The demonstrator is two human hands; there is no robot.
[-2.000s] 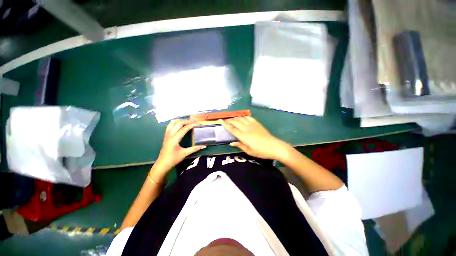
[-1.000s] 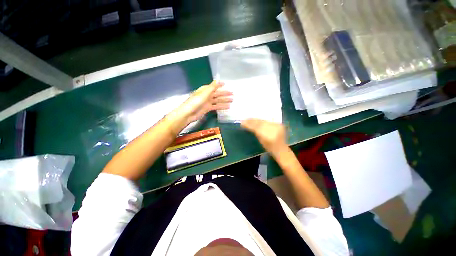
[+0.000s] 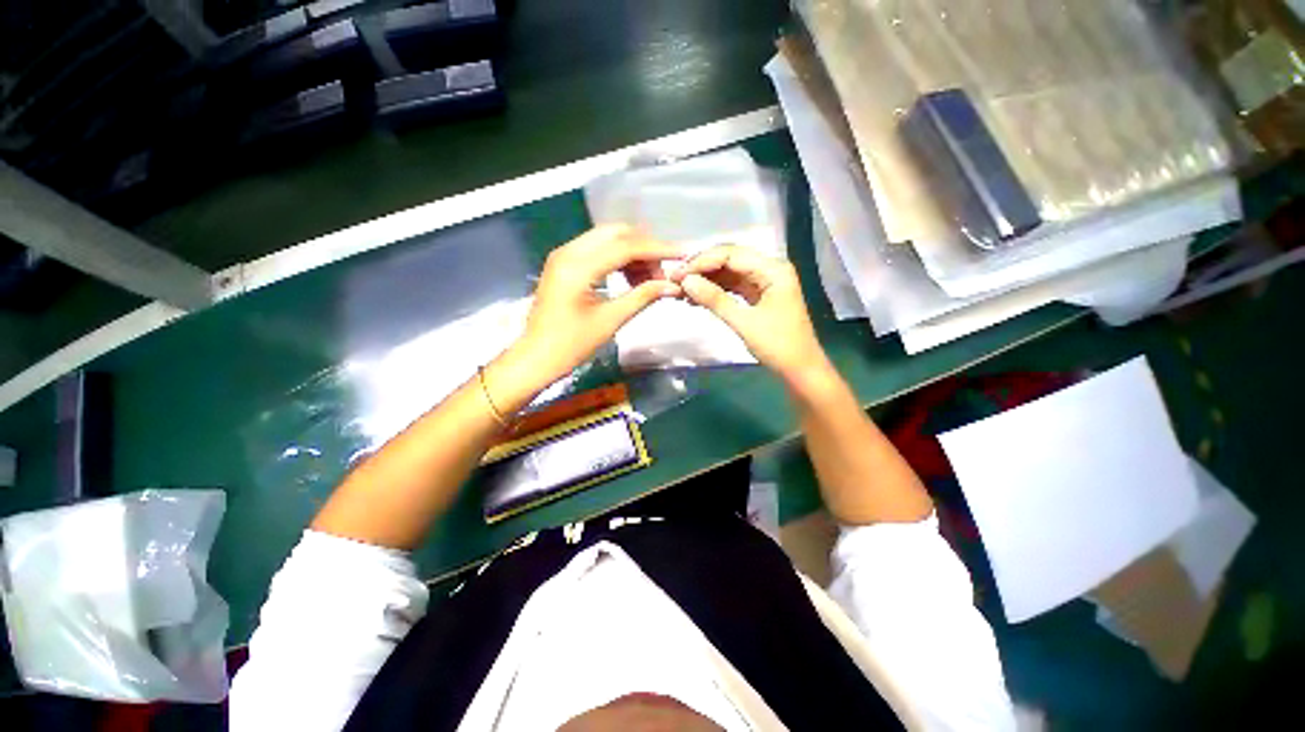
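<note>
My left hand (image 3: 594, 293) and my right hand (image 3: 747, 298) meet over the film sheet stack (image 3: 684, 200). The thumbs and fingertips of both hands pinch together on something thin and clear, probably a protective film piece; its outline is hard to see. The positioning jig (image 3: 555, 418), with a yellow edge and an orange-red bar on its far side, lies tilted at the bench edge, below my left forearm. A dark device housing (image 3: 567, 469) with a glossy, glare-lit top sits in its recess.
A clear plastic sheet (image 3: 437, 308) lies left of the stack under glare. A crumpled white bag (image 3: 122, 594) and an upright dark block (image 3: 83, 436) are far left. A blister tray (image 3: 1066, 107) bearing a dark housing is right. Dark housings (image 3: 437, 89) stand beyond the white rail (image 3: 472, 209).
Both hands left the jig, reached to the film stack, and their fingertips came together above it. The view has swung right. The housing stays in the jig.
</note>
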